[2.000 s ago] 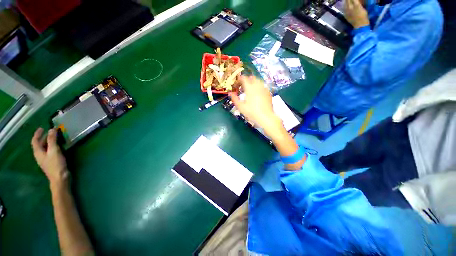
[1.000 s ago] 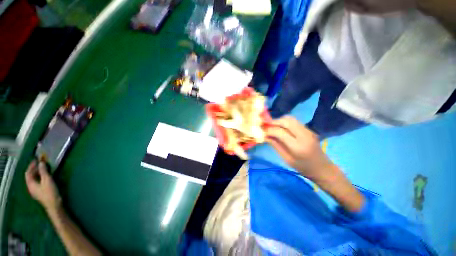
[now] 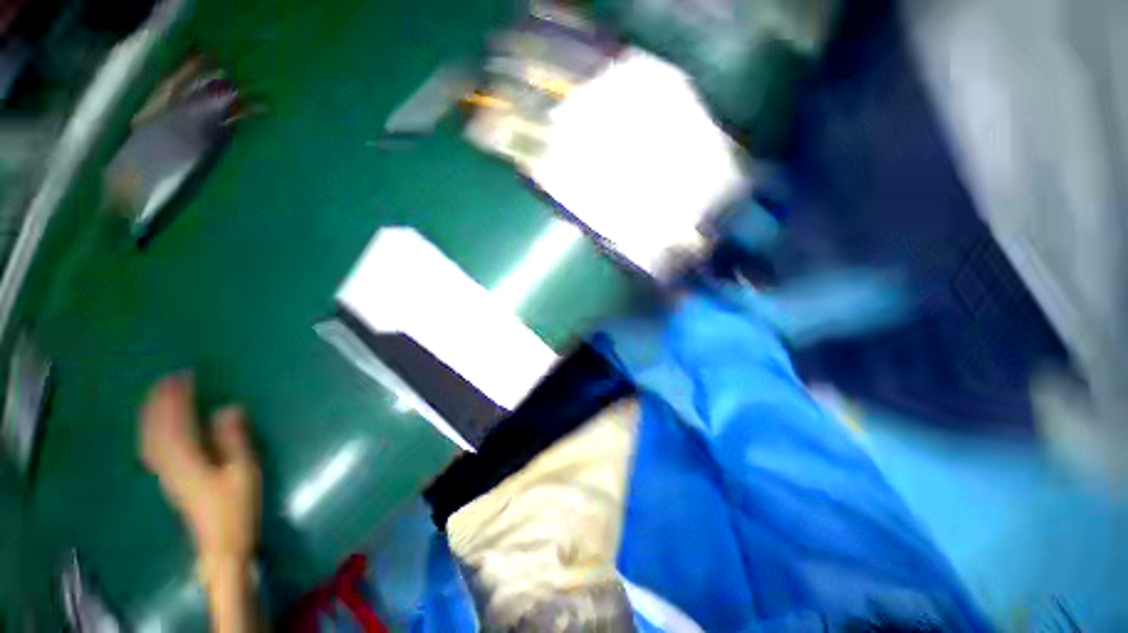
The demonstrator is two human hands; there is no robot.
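The picture is strongly blurred. My left hand is over the green bench at the lower left, with thumb and fingers apart and nothing seen in it. I cannot make out my right hand. A white sheet with a black band lies in the middle of the bench. A half-assembled tablet lies at the upper left, away from my left hand. Another tablet lies at the upper middle, partly covered by a loose white panel.
A blurred red object shows at the bottom edge; I cannot tell what it is. A thin pale object lies left of the covered tablet. Blurred items are cut off at the left edge. Blue cloth and the bench edge are at lower centre.
My left hand has let go of the tablet and moved toward me. The red tray with tan strips, held in my right hand a second ago, is no longer recognisable. The view has shifted.
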